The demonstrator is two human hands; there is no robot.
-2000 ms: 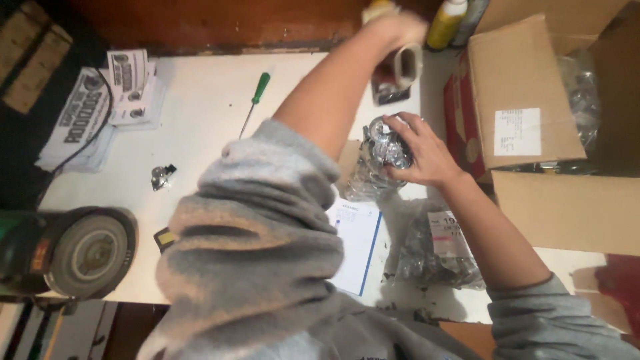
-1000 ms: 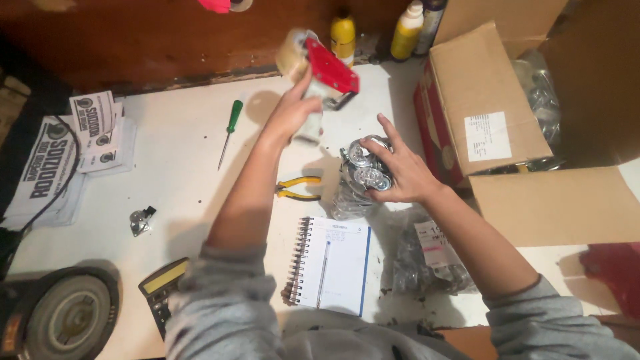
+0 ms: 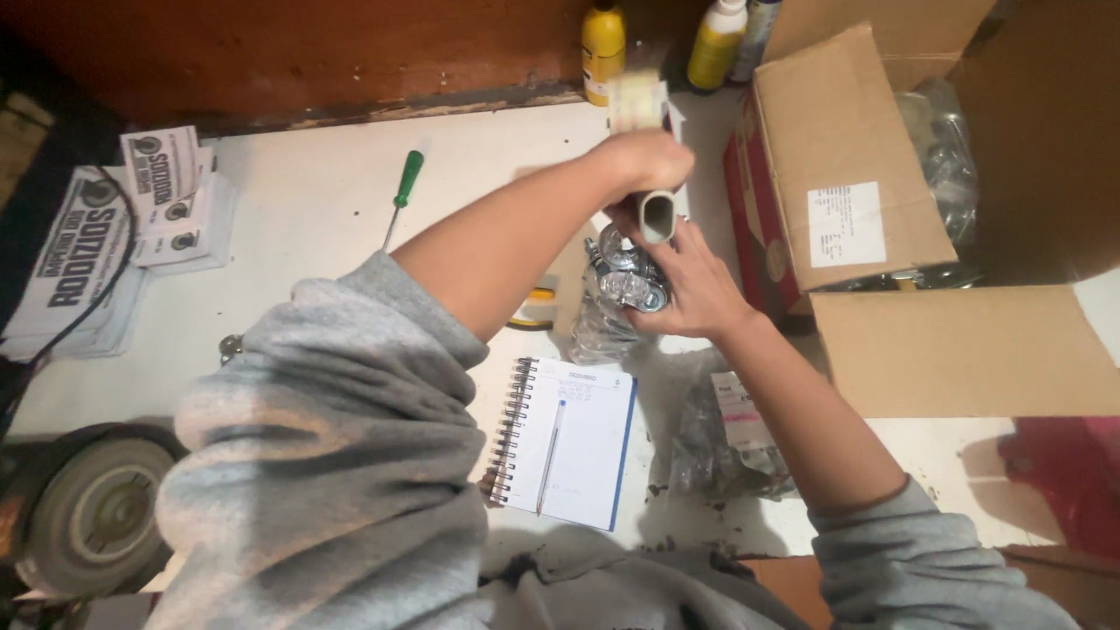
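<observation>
My left hand [image 3: 643,162] is closed around a tape dispenser whose hollow handle end [image 3: 657,217] faces me; the tape roll [image 3: 636,101], blurred, shows beyond the fist. Just below it, my right hand [image 3: 691,289] grips a bundle of shiny metal parts [image 3: 626,280], apparently casters wrapped in clear plastic. The dispenser is over the bundle's upper end; whether they touch is hidden. Left of the bundle lie yellow-handled pliers [image 3: 534,306], partly covered by my left arm. Nearer to me, a pen [image 3: 551,455] rests on an open spiral notebook [image 3: 586,437].
An open cardboard box [image 3: 857,157] with bagged parts stands at right, beside a plastic bag of parts [image 3: 726,429]. Bottles [image 3: 604,52] line the back. A green screwdriver [image 3: 407,179], stacks of printed cards [image 3: 179,210] and a round machine wheel [image 3: 109,516] are at left.
Since one second ago, my left hand has brought the dispenser rightward to the bundle, and my left arm now crosses over the table. My right hand has stayed at the bundle.
</observation>
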